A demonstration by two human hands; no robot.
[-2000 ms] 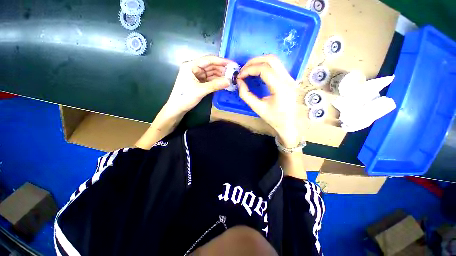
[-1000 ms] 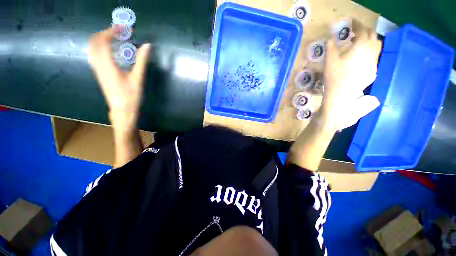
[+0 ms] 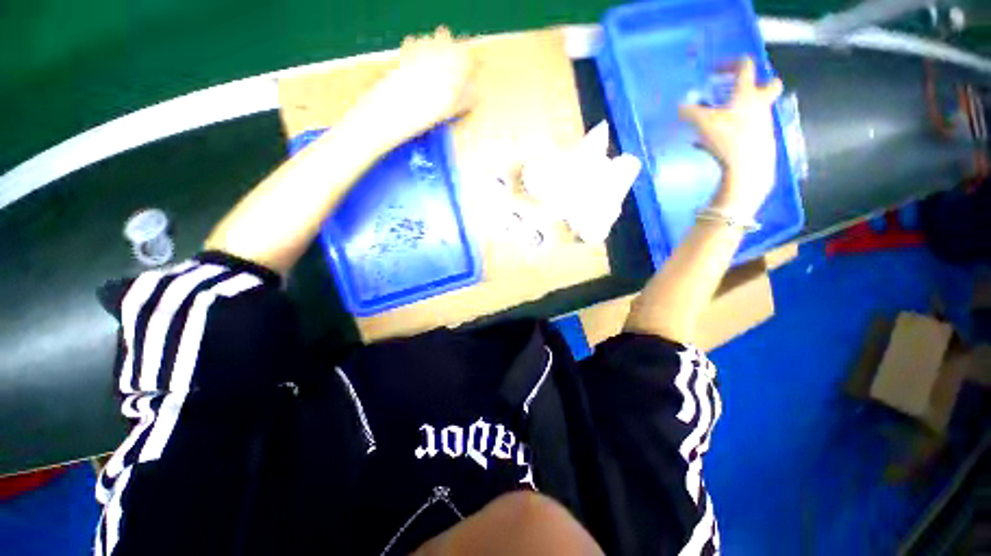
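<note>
My right hand [image 3: 741,130] is over the large blue bin [image 3: 695,206], blurred, with thumb and fingers around a pale translucent gear wheel [image 3: 717,89]. My left hand [image 3: 437,81] is over the far part of the cardboard mat [image 3: 522,81], fingers blurred; whether it holds anything cannot be told. My left forearm crosses the small blue tray [image 3: 418,288], which holds dark specks [image 3: 400,234] and a shiny cluster [image 3: 422,165]. Blurred gear wheels [image 3: 530,230] lie on the mat beside the white crumpled cloth [image 3: 587,190].
Pale toothed wheels [image 3: 149,236] lie overlapping on the dark bench at the left. A clear plastic bag [image 3: 793,136] is beyond the large bin. A white rail [image 3: 234,100] borders the green belt [image 3: 163,54]. Cartons [image 3: 913,364] stand on the blue floor.
The view has shifted right. My left hand has moved from the wheels on the bench to the mat's far part. My right hand has moved from the mat to the large bin.
</note>
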